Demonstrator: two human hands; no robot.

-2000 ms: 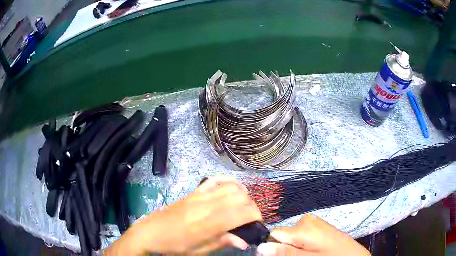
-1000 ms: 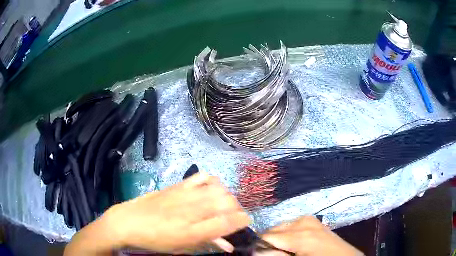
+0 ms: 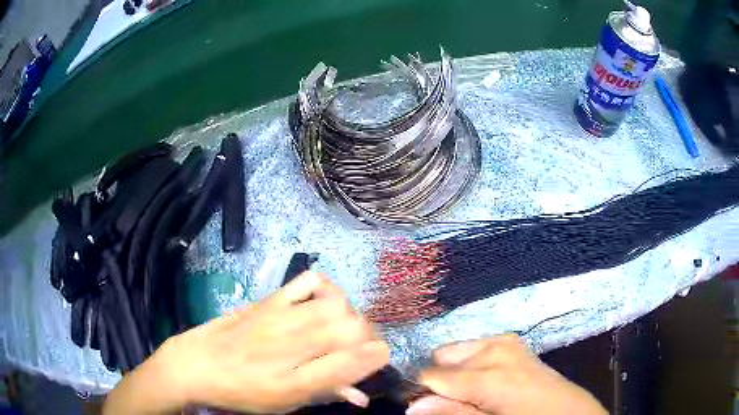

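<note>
My left hand [image 3: 275, 344] is closed around a black headband sleeve [image 3: 299, 266], whose end sticks out above the fist. The sleeve's other end shows between my hands, near the picture's bottom edge. My right hand [image 3: 494, 377] pinches something thin and dark at that lower end; it is blurred, and I cannot tell whether it is a metal strip or a wire. The nested steel headband strips [image 3: 389, 166] lie at the centre. The black wire bundle [image 3: 551, 247] lies to the right, its red and copper-coloured wire ends [image 3: 409, 280] just beyond my hands.
A pile of black sleeves [image 3: 138, 243] lies at left. A white and blue aerosol can [image 3: 618, 73] stands at the back right beside a blue stick [image 3: 677, 116]. A dark rounded mass [image 3: 713, 105] is at far right. The green belt [image 3: 356, 36] runs behind the bench.
The view has shifted, so the bench things appear higher in the picture. My left hand still holds the sleeve, and my right hand remains at its lower end. The things on the bench have not visibly moved.
</note>
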